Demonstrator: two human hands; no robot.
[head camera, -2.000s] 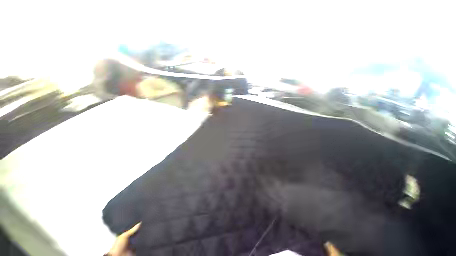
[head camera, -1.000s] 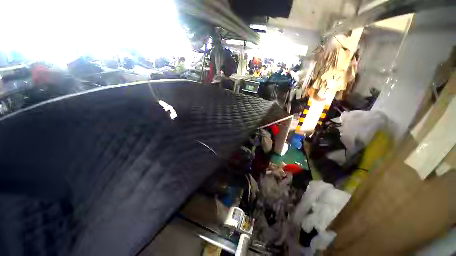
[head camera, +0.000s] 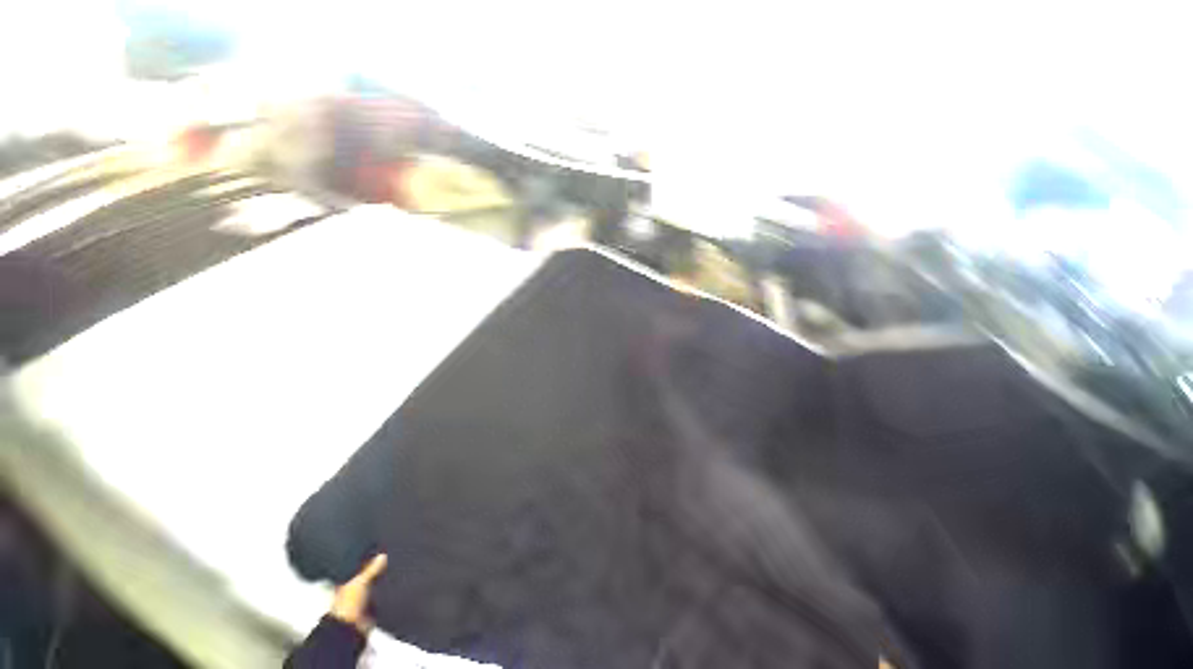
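The black quilted fabric (head camera: 576, 457) spreads from the middle to the right, blurred, with a raised fold across it. A white sheet, glaring to blank (head camera: 288, 353), lies to its left on the table. My left hand (head camera: 356, 595), in a dark sleeve, is at the bottom left on the fabric's near edge, thumb on top; it appears to pinch the edge. A white strip shows beside it at the bottom. Only a small skin-coloured bit of my right hand (head camera: 886, 664) shows at the bottom edge; its grip is hidden.
The table's pale side (head camera: 118, 536) runs along the lower left. A small pale object (head camera: 1146, 520) lies on the black fabric at the far right. Blurred shapes, some red and tan, stand beyond the table. Dark layered material (head camera: 144, 248) lies at the upper left.
One second ago the view faced right, with neither hand showing; now it faces the table's left part and white sheet again. Compared with two seconds ago, the black fabric's far edge dips more.
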